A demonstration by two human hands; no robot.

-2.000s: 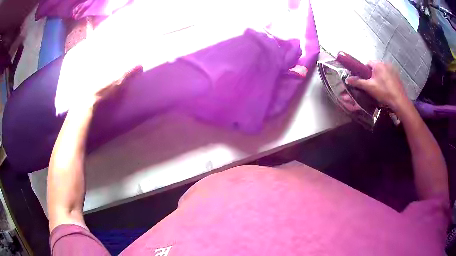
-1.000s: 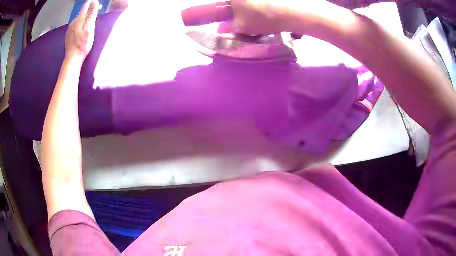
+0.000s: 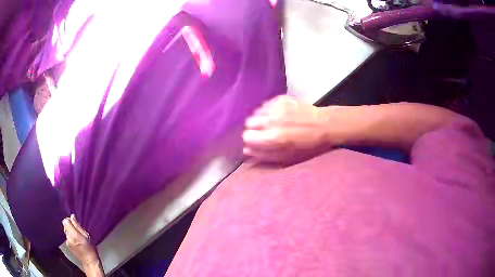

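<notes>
A large purple-looking garment (image 3: 157, 124) is spread over the board, its upper left washed white by glare. A red and white stripe trim (image 3: 200, 51) shows on it near the top. My left hand (image 3: 80, 238) is closed on the garment's lower left end, where folds gather. My right hand (image 3: 279, 130) is a blurred, curled fist at the garment's right edge, close to my body; whether cloth is in its fingers cannot be told. The iron (image 3: 388, 30) stands at the upper right, away from both hands.
The dark rounded pressing board (image 3: 32, 200) shows at the left. The pale table cover (image 3: 320, 54) has a straight near edge. A purple-looking hose (image 3: 467, 12) runs right from the iron. A blue object (image 3: 23, 111) is at the far left.
The iron has gone from over the garment to the upper right, out of my right hand. The garment is now spread wider with its stripe showing. My left hand has moved down to its near left end.
</notes>
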